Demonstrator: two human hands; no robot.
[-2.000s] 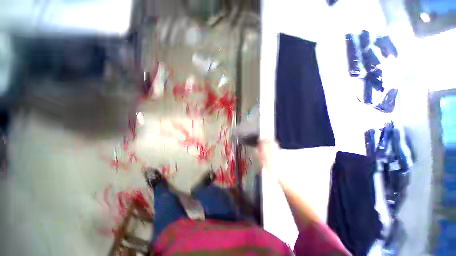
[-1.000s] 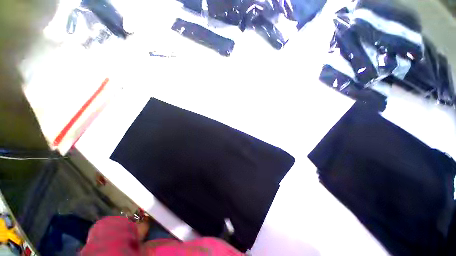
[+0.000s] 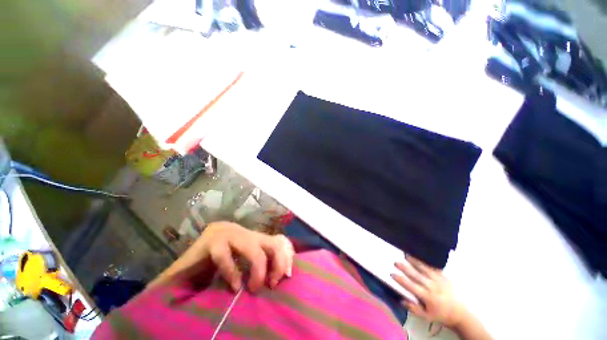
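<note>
A folded matte black garment, perhaps trousers (image 3: 379, 172), lies flat on the white table (image 3: 532, 232) in front of me. My right hand (image 3: 429, 289) is at the garment's near lower corner by the table's front edge, its fingers spread and touching or very close to the cloth. My left hand (image 3: 249, 259) is in front of my pink top, off the table, its fingers curled downward. A thin pale line, perhaps a cord (image 3: 227, 313), runs down from its fingertips; whether they hold it is unclear.
Clear bags with a red strip (image 3: 206, 109) lie at the table's left end. Another black garment (image 3: 559, 172) lies right. Packed dark bundles (image 3: 393, 16) line the back. A side table at left holds a yellow tool (image 3: 41, 275). Scraps (image 3: 206, 202) litter the floor.
The view has shifted, so the black garment appears further right and up. Both hands now show clearly; a second ago only part of one showed at my sleeve. The side table shows more.
</note>
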